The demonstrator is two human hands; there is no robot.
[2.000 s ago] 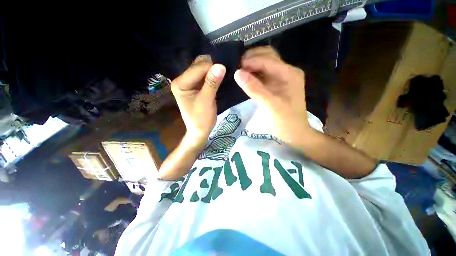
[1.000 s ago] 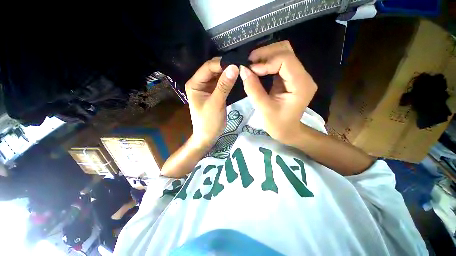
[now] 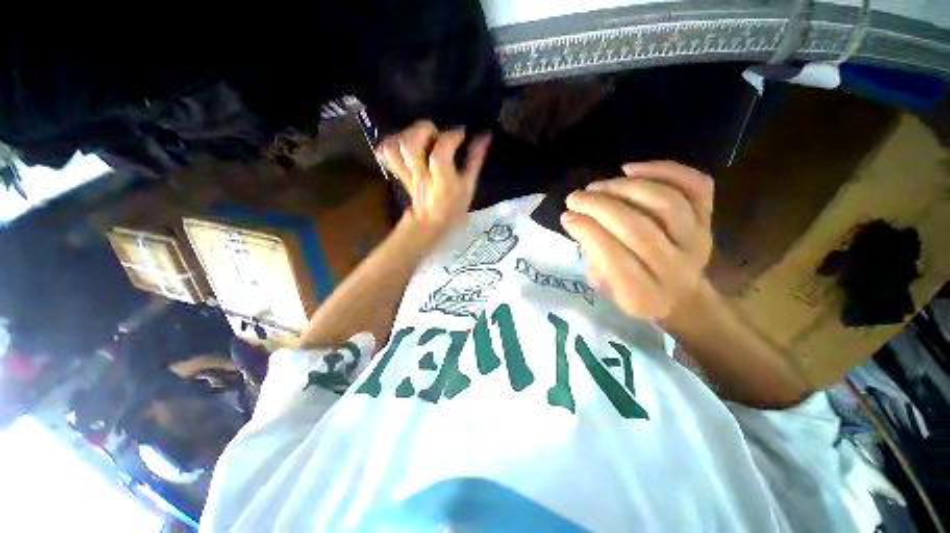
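My left hand (image 3: 435,177) is bare, at the lower edge of the black garment pile (image 3: 260,73). Its fingers are bent and a little apart, with the tips against dark cloth; black on black hides whether it grips any. My right hand (image 3: 648,237) is bare and further right, in front of my shirt. Its fingers are curled, with the fingertips at a black cloth piece (image 3: 552,213) that overlaps the top of the shirt. The cloth's far edges merge with the dark area beyond.
A white table edge with a measuring strip (image 3: 646,44) runs across the top right. An open cardboard box (image 3: 802,302) with a black scrap (image 3: 880,273) stands at right. Bundled boxes or packs (image 3: 250,276) lie at lower left. A thin pale thread hangs near the box.
My hands have moved apart from their shared pinch on the black cloth, left hand toward the pile, right hand right and down. The view has shifted, so the table edge sits higher.
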